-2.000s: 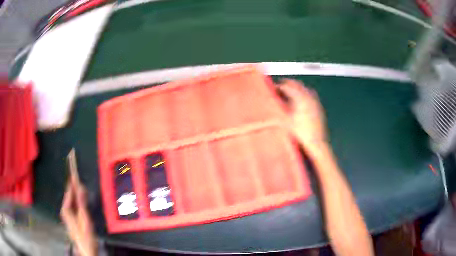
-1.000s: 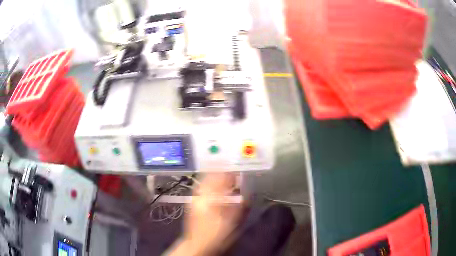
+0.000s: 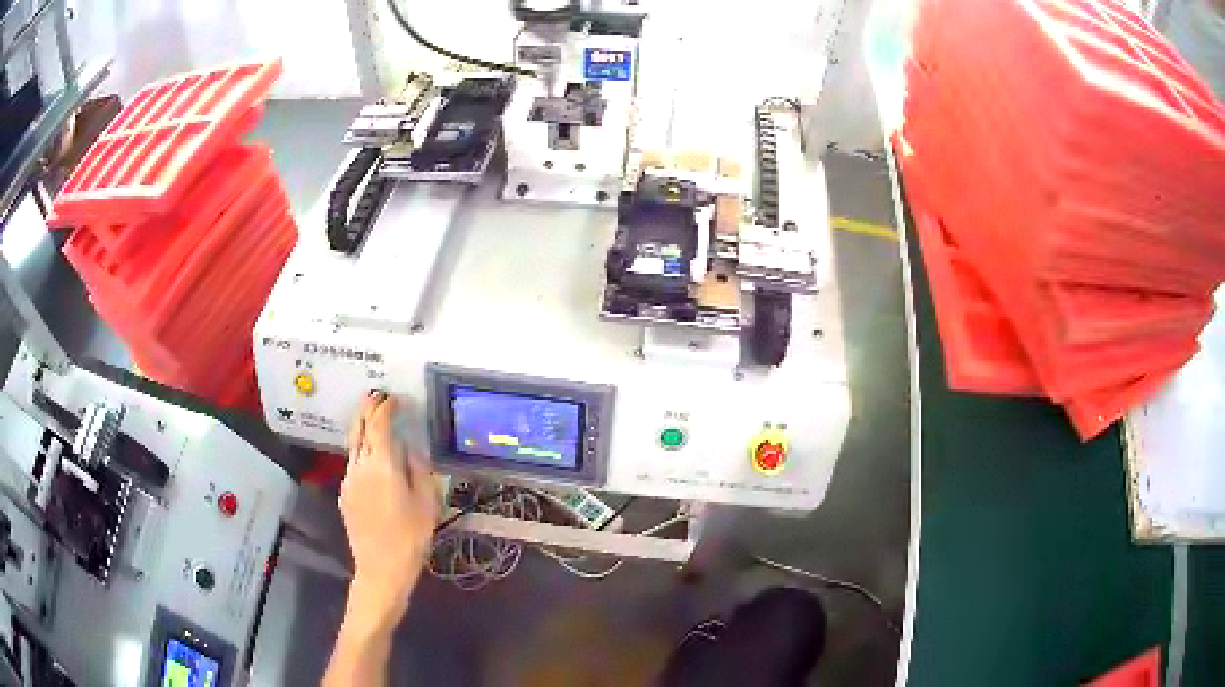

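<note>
A grey-white twin-station machine [image 3: 537, 289] stands in front of me. My left hand [image 3: 390, 503] reaches up from below, with a fingertip at the panel left of the touchscreen [image 3: 521, 427]; the fingertip covers the button spot there. I see nothing held in it. A black phone [image 3: 658, 248] with a small label lies in the right fixture, on the nearer slide. The left fixture [image 3: 464, 128] is black and sits farther back. The press head [image 3: 571, 128] stands at the back centre. My right hand is out of the picture.
A green button [image 3: 673, 438] and red emergency stop [image 3: 770, 454] are right of the screen. Red tray stacks stand at left [image 3: 188, 269] and right [image 3: 1075, 201], the latter on the green belt [image 3: 1001, 537]. A second machine [image 3: 202, 470] is lower left. Cables hang below.
The view has turned from the phone tray on the belt to the machine. My visible hand has moved left, from below the panel onto it. The right hand on the tray is gone from view.
</note>
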